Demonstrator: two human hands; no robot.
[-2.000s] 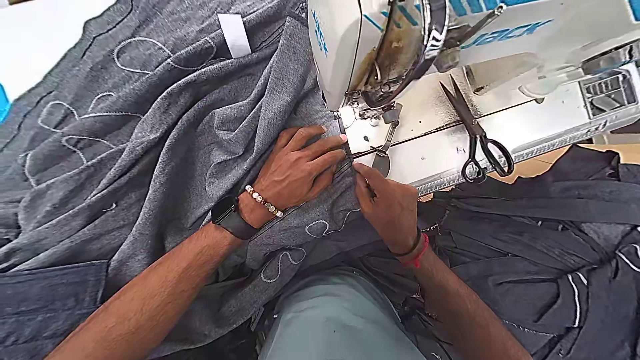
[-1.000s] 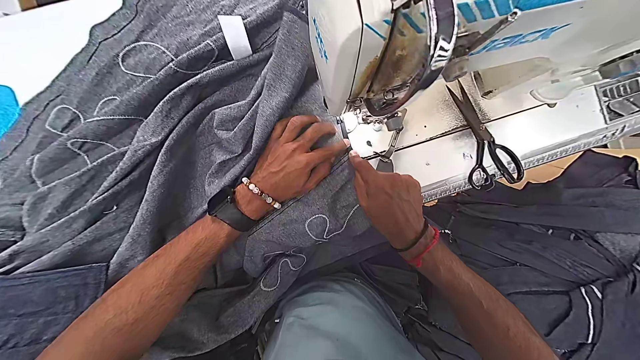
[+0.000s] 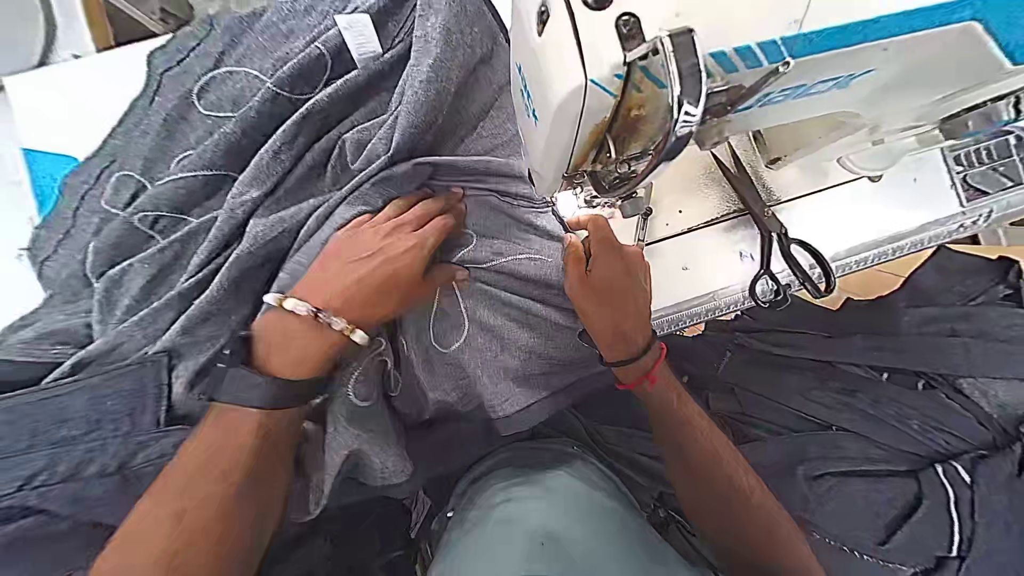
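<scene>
Grey fabric (image 3: 512, 312) with loose pale threads lies bunched over the left part of the sewing table, its edge running to the needle area of a white Jack sewing machine (image 3: 552, 96). My left hand (image 3: 384, 264), palm down with its fingers spread a little, presses on the fabric left of the needle area. Close below the presser foot, my right hand (image 3: 608, 280) pinches the fabric's edge between thumb and forefinger. The needle tip is too small to make out.
Black-handled scissors (image 3: 768, 224) lie slightly open on the machine bed, right of my right hand. A measuring scale (image 3: 704, 312) runs along the front edge. Dark garments (image 3: 840, 416) are heaped at lower right. A white tag (image 3: 358, 38) rests on the fabric.
My left hand has moved left, away from the needle area and my right hand. The grey fabric between the hands now lies more spread out, and its lower edge has shifted.
</scene>
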